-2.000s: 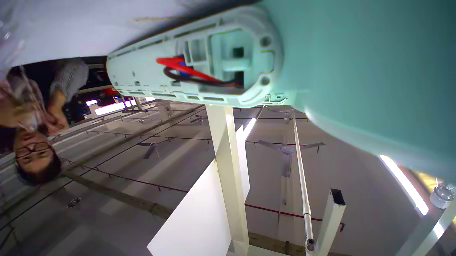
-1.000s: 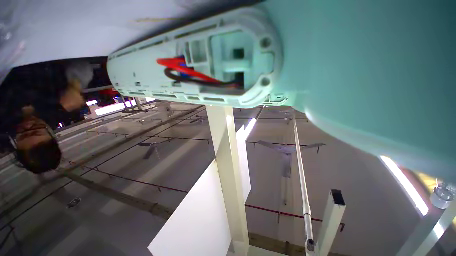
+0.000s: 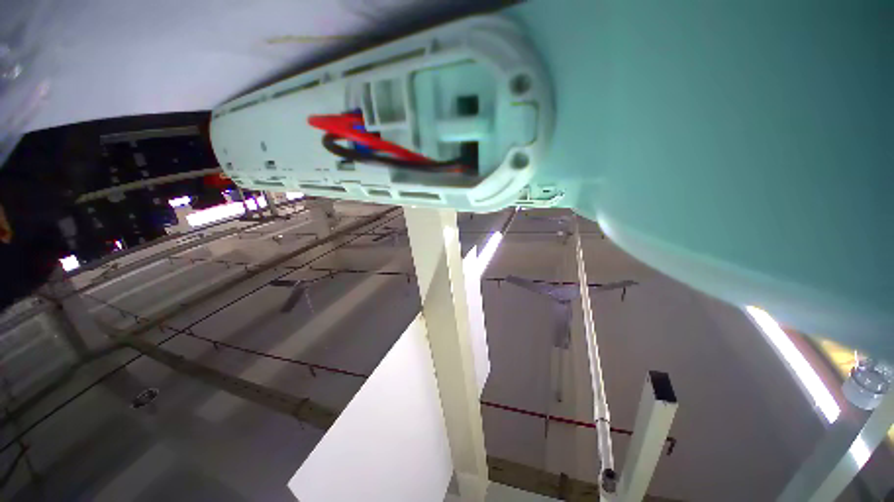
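A pale teal fan body lies very close to the camera. Its open handle (image 3: pixel 294 137) runs from the upper left to the top middle, with ribs, slots and two round screw posts at its near end. Red, black and blue lead wires (image 3: pixel 382 147) loop out of the handle's compartment. The smooth teal head (image 3: pixel 725 147) fills the upper right and is cut off by the edge. Neither of my hands is in view.
The view appears upside down, with the ceiling below. A pale surface (image 3: pixel 127 59) covers the upper left. A cream post (image 3: pixel 446 343) and a white panel (image 3: pixel 382 422) stand at the middle. Lit lamps, pipes and beams show beyond.
The person seen at the left two seconds ago, darker and partly visible one second ago, is gone from view. The fan body and wires have not moved.
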